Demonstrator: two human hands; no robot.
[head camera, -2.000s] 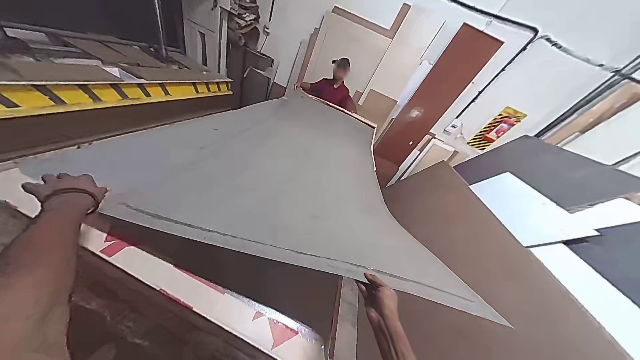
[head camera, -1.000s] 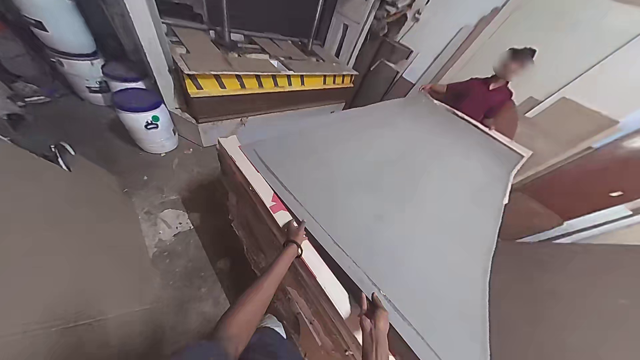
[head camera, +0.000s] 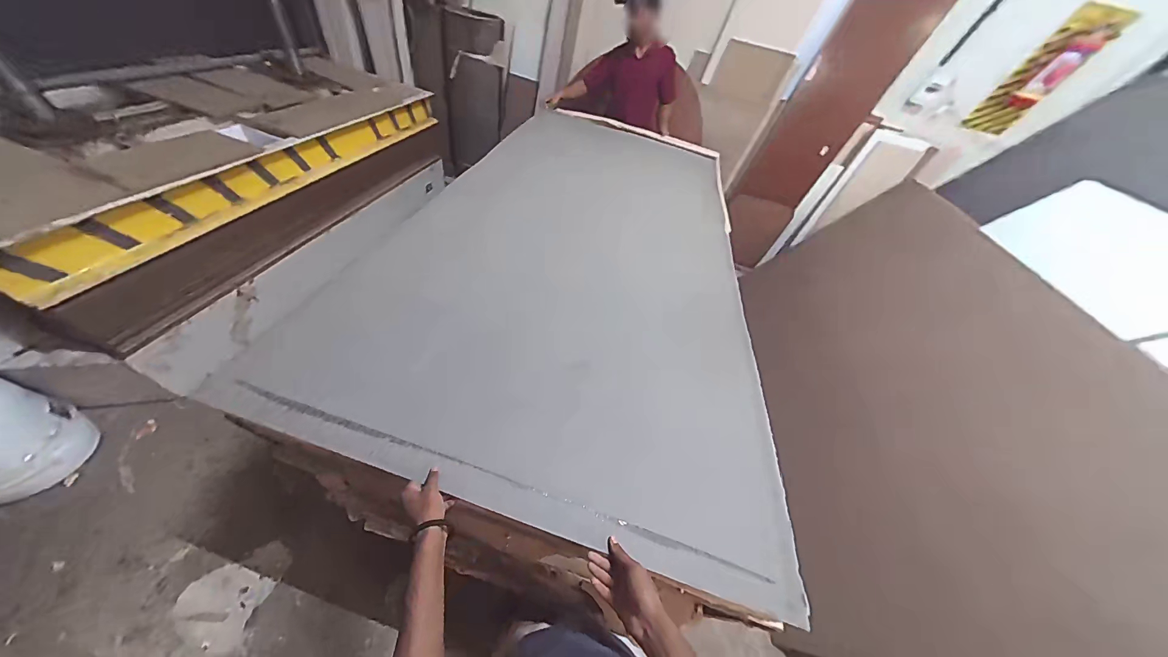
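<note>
A large grey sheet (head camera: 547, 310) lies over a stack of boards, with a dark line running along its near edge. At that edge my left hand (head camera: 427, 504) has its thumb on top and its fingers partly hidden below the rim. My right hand (head camera: 620, 575), farther right, touches the same edge with the thumb up and the fingers spread beneath; whether it grips is unclear. At the far end another person (head camera: 639, 82) in a dark red shirt has a hand on the sheet's corner.
A machine bed with a yellow and black striped edge (head camera: 228, 187) stands on the left. A brown board (head camera: 949, 411) lies on the right, beside white panels (head camera: 1095, 260). A white bucket (head camera: 41, 438) is on the floor at the left; boards lean against the back wall.
The view has swung considerably. My left hand, at the sheet's near left corner two seconds ago, is now near the middle of the near edge, closer to my right hand.
</note>
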